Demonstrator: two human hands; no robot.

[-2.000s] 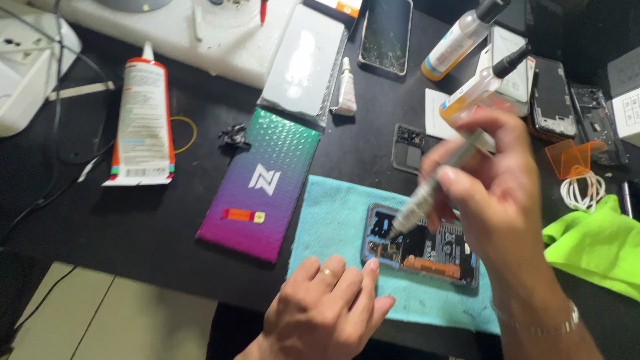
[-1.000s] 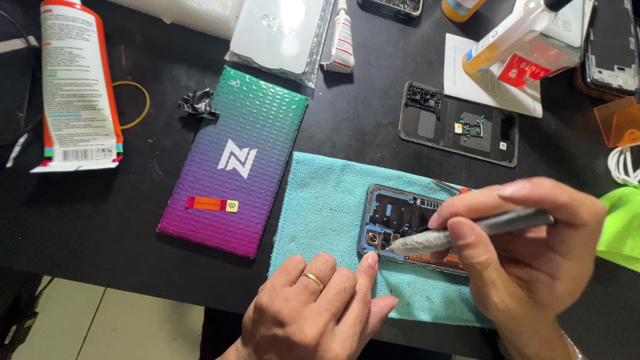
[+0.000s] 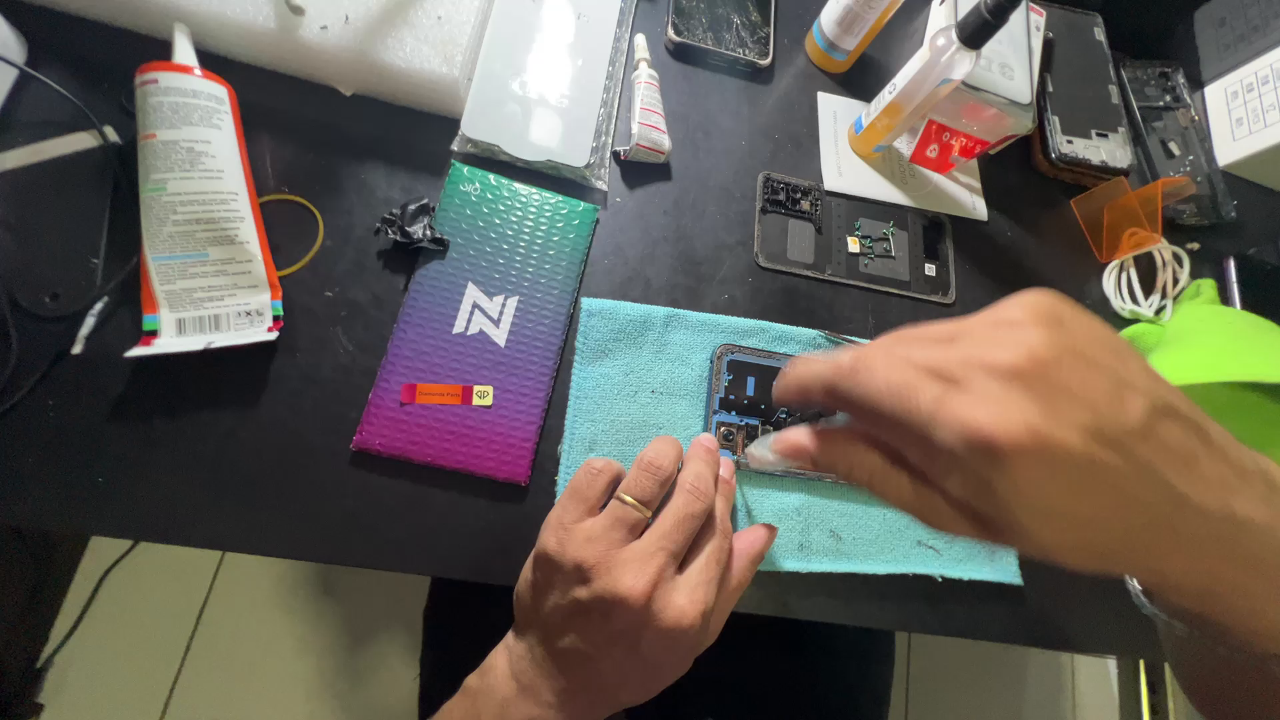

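An opened smartphone (image 3: 748,385) lies on a turquoise cloth (image 3: 640,370), its camera module showing at the lower left corner. My left hand (image 3: 640,570), with a ring on one finger, rests on the cloth, fingertips against that corner of the phone. Over the phone's right part is my right hand (image 3: 980,420), blurred, with a pale tool tip (image 3: 768,452) showing at its fingers beside the camera module; the rest of the tool is hidden. Tweezers (image 3: 845,338) lie partly hidden behind the right hand. A phone back cover (image 3: 850,240) with small parts on it lies beyond the cloth.
Left of the cloth lies a purple-green bubble mailer (image 3: 470,330), then a large adhesive tube (image 3: 200,200). A small tube (image 3: 647,110), a cracked phone (image 3: 722,30) and bottles of amber liquid (image 3: 925,85) stand or lie behind. A green cloth (image 3: 1210,350) and coiled white cable (image 3: 1145,275) are at right.
My right hand has turned, so its back now covers much of the phone; the pen-like tool visible before is mostly hidden. My left hand stays at the phone's corner.
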